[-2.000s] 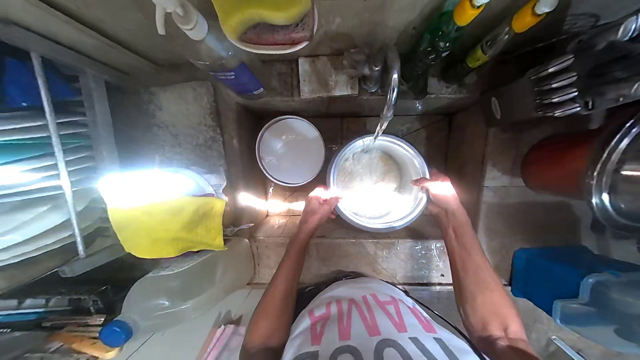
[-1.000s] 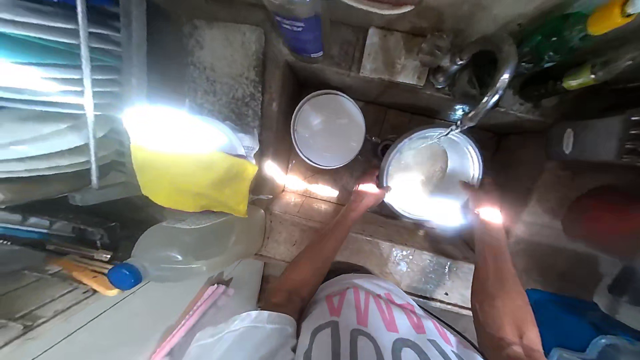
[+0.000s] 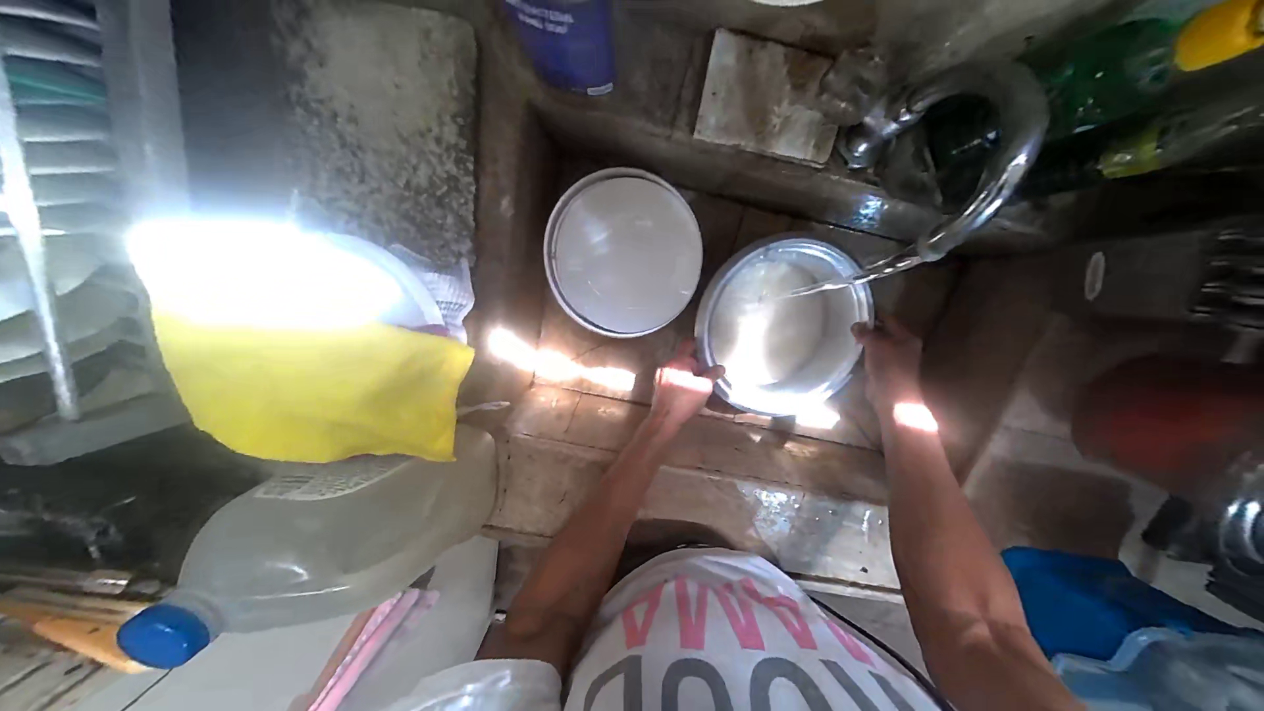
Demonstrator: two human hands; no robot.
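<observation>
Both my hands hold a round metal pot by its rim, inside a tiled sink. My left hand grips its lower left side, and my right hand its right side. Water runs into the pot from a curved metal faucet. Cloudy whitish water shows in the pot; what lies beneath cannot be told. Just left of the pot, on the sink floor, sits a round white container, its surface pale and even.
Left of the sink are a yellow cloth, a large plastic bottle with a blue cap and a rack of plates. A blue bottle and green bottles stand behind. Blue plastic containers lie at lower right.
The view has moved closer and shifted. Both hands stay on the pot under the running water, and the pot's place beside the white container is much the same.
</observation>
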